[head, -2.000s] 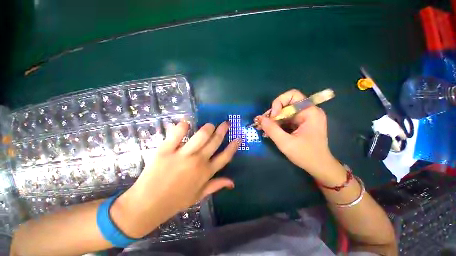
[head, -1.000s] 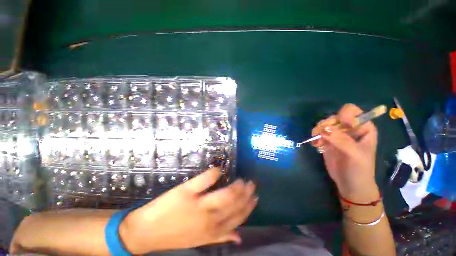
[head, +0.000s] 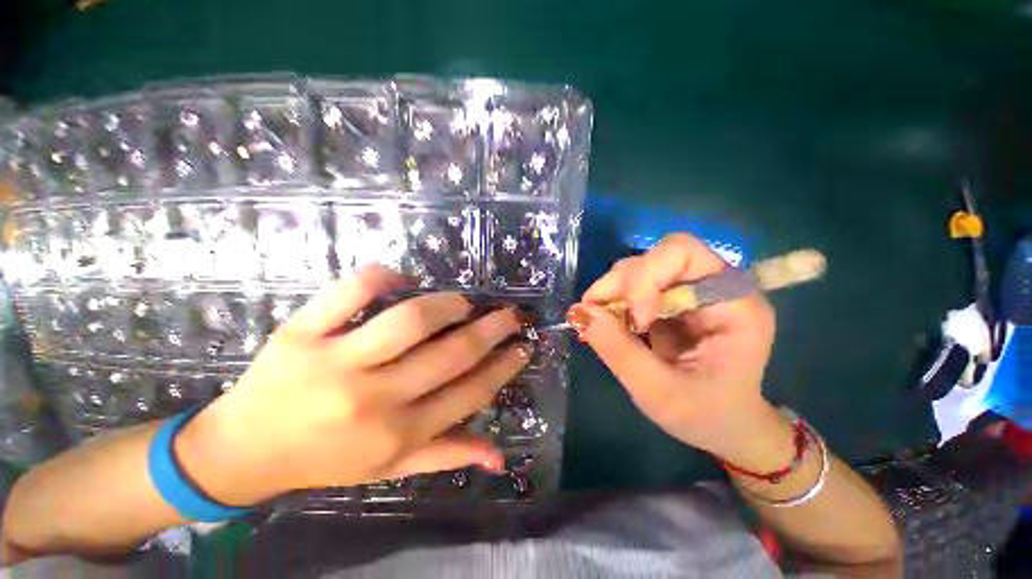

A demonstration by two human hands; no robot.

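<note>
A clear blister tray (head: 260,136) with rows of square pockets holding small dark bits lies at left and centre. My left hand (head: 385,385) lies over the tray with its fingers spread and fingertips near a pocket at the right edge. Whether the fingertips touch a small part is too small to tell. My right hand (head: 690,339) holds a pick (head: 724,290) with a tan and greyish handle. Its thin metal point reaches the pocket beside my left fingertips. The blue backing sheet (head: 617,221) lies right of the tray, partly hidden by my right hand, with white squares near its top edge.
Scissors (head: 979,271) with an orange-yellow piece lie at far right. Beside them are a dark round item (head: 945,368), white paper (head: 954,418) and something blue. Dark-looking trays (head: 939,509) are at lower right. Grey cloth (head: 543,543) shows at the bottom edge.
The pick's point has moved from the blue sheet's right side to the tray's right edge. My left hand has moved from the tray's lower corner up over its pockets. The camera view has shifted.
</note>
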